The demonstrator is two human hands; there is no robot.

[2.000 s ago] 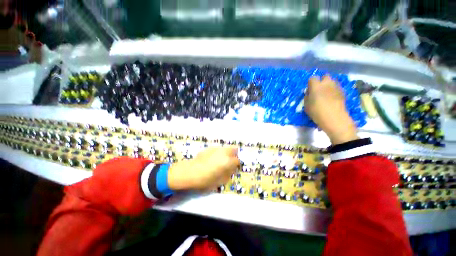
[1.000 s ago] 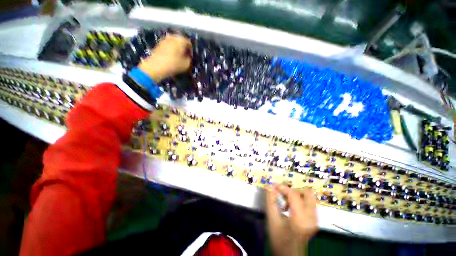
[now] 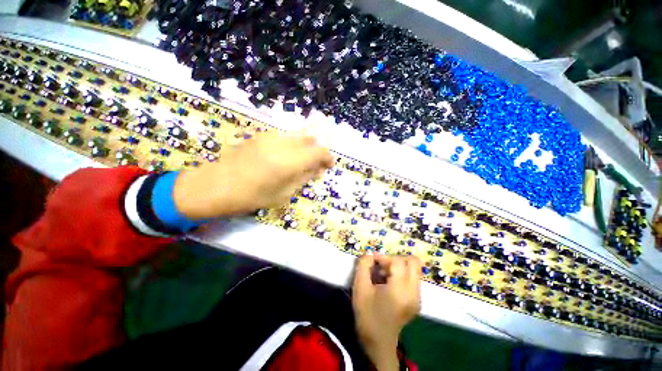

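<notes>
Tan circuit board panels [image 3: 464, 253] crowded with small fitted parts run in a long strip across the view. My left hand [image 3: 254, 174], with a blue wrist band, is over the middle of the boards, its fingers curled near the far edge; what it holds is hidden. My right hand [image 3: 388, 290] is at the near edge of the boards, with a small dark thing between its curled fingers. Behind the boards lie a large pile of loose black parts [image 3: 268, 51], finer dark parts [image 3: 414, 94] and a pile of blue disc parts [image 3: 530, 138].
A board with yellow-and-black parts [image 3: 628, 224] lies at the right, beside green-handled cutters [image 3: 599, 203]. Another such board [image 3: 112, 13] is at the top left. A white ledge wall [image 3: 472, 29] runs behind the piles, and a metal rail [image 3: 464, 311] along the near side.
My left hand has moved from the black pile down to the boards. My right hand, earlier over the blue pile, stays at the boards' near edge. The view has shifted and tilted.
</notes>
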